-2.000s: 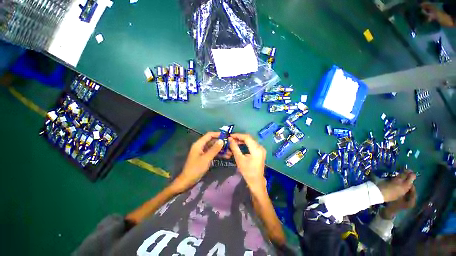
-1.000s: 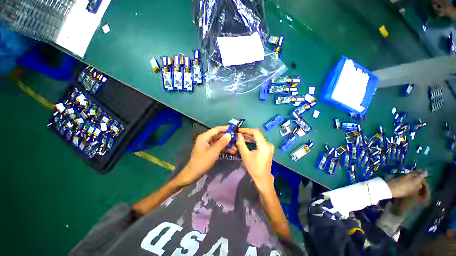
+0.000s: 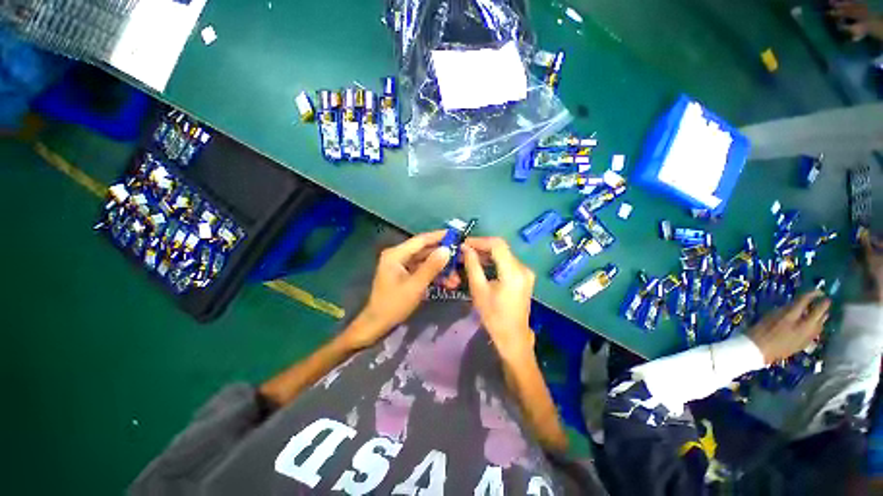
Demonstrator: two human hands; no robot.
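A blue circuit-board module (image 3: 452, 238) with a white patch and a dark part at its top is held upright at the bench's front edge, just above my lap. My left hand (image 3: 402, 286) grips it from the left with thumb and fingertips. My right hand (image 3: 499, 291) grips it from the right. The fingers hide its lower part. A short row of modules (image 3: 350, 133) lies on the bench beyond my hands. Loose modules (image 3: 579, 237) lie to the right, beside the clear parts bag (image 3: 477, 82) with its white label.
A blue box (image 3: 693, 157) with white sheets stands at right by a pale metal post. A module pile (image 3: 726, 286) lies by another person's hands (image 3: 796, 327). A black tray (image 3: 232, 237) with modules is below the bench edge at left. Clear trays (image 3: 73, 29) stand far left.
The view has shifted slightly. My hands still hold the module, with only small finger changes. The neighbour's hands have moved apart, one reaching farther right.
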